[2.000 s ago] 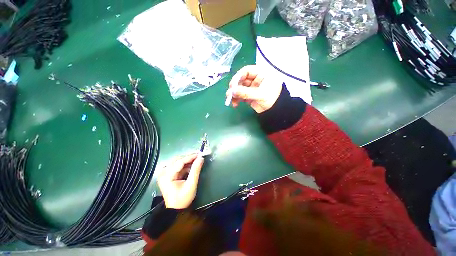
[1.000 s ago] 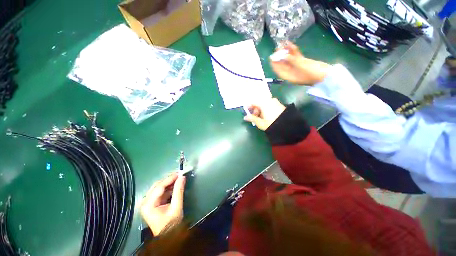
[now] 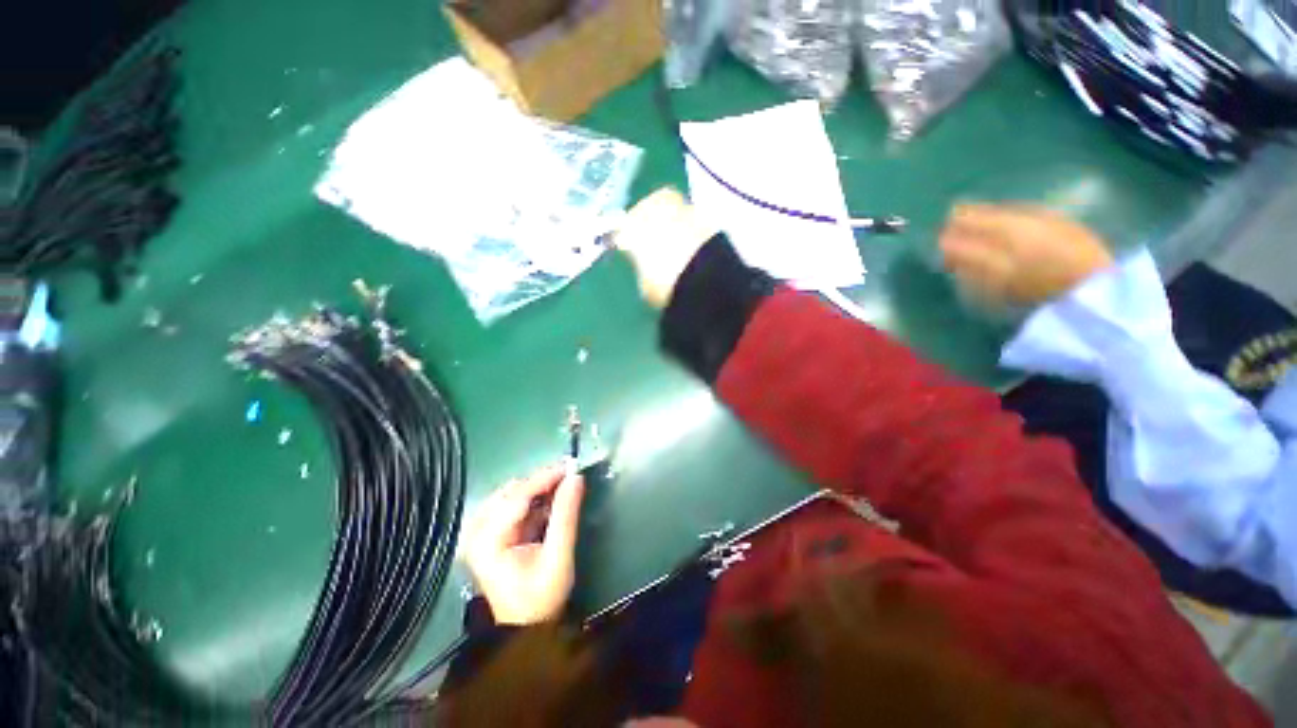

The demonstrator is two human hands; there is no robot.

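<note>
My left hand (image 3: 526, 552) is at the lower centre, its thumb and fingers pinching a black cable end (image 3: 573, 440). The cable's frayed pale tip points up, and a small pale piece shows beside the fingertips. My right hand (image 3: 657, 245) is blurred, with its fingertips at the right edge of the clear bag of white sleeves (image 3: 558, 263). Whether it holds anything cannot be told. A large curved cable bundle (image 3: 406, 498) lies left of my left hand, its pale tips fanned out.
White paper (image 3: 797, 142) with a black cable across it lies right of the bag. A co-worker's blurred hand (image 3: 1017, 256) is over the bench at right. An open cardboard box (image 3: 576, 64), bags of metal parts (image 3: 932, 57) and a white-ended bundle (image 3: 1159, 86) lie behind.
My right hand has moved left from the paper's lower edge to the sleeve bag. The co-worker's hand came in and has moved right, away from the paper. My left hand still holds the cable.
</note>
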